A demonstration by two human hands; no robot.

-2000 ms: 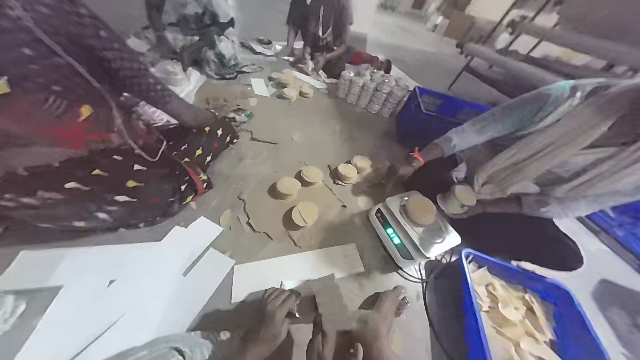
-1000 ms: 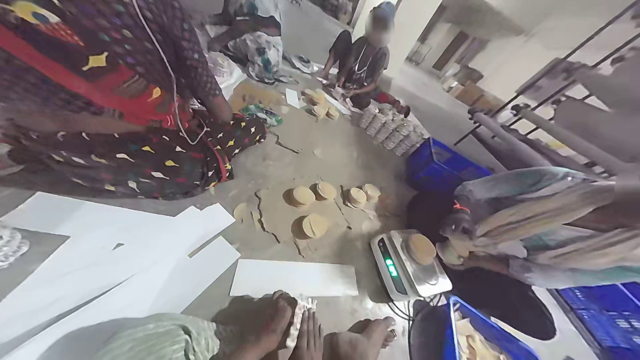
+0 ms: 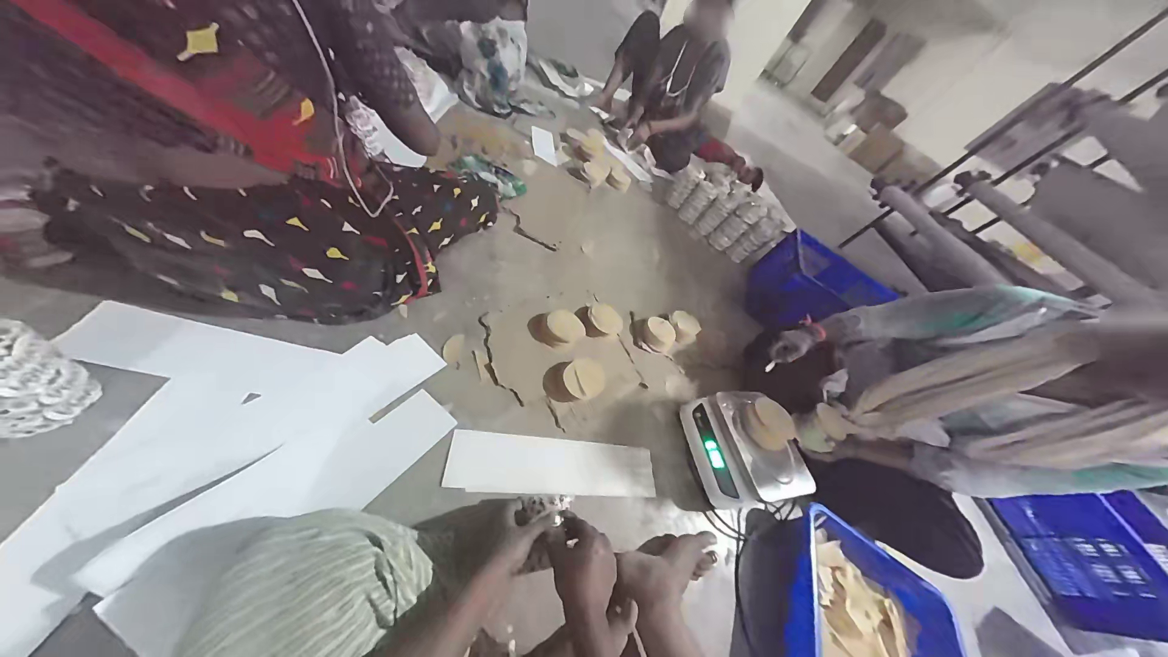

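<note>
My left hand (image 3: 522,534) is closed around a small whitish, patterned roll (image 3: 545,505) at the bottom centre. Beside it, my right hand (image 3: 582,552) has curled fingers close against the roll; whether they grip it is unclear. A white rectangular sheet (image 3: 547,465) lies on the floor just beyond both hands. Farther forward stand several round, tan stacks of discs, among them one with a dark line across its top (image 3: 584,379). To the right, a digital scale (image 3: 716,456) with a lit green display bears another tan round stack (image 3: 771,422), near a co-worker's hand.
Large white sheets (image 3: 301,438) overlap on the left. A blue crate (image 3: 808,584) at lower right holds thin tan pieces (image 3: 853,602); another blue crate (image 3: 803,274) stands beyond the scale. Cables (image 3: 737,538) run beside bare feet. Co-workers sit left, right and at the back, near wrapped stacks (image 3: 725,214).
The whitish roll stood upright between my hands a second ago; now mostly its top shows above my fingers. The right-hand co-worker's far hand has shifted away from the scale. The view has turned somewhat.
</note>
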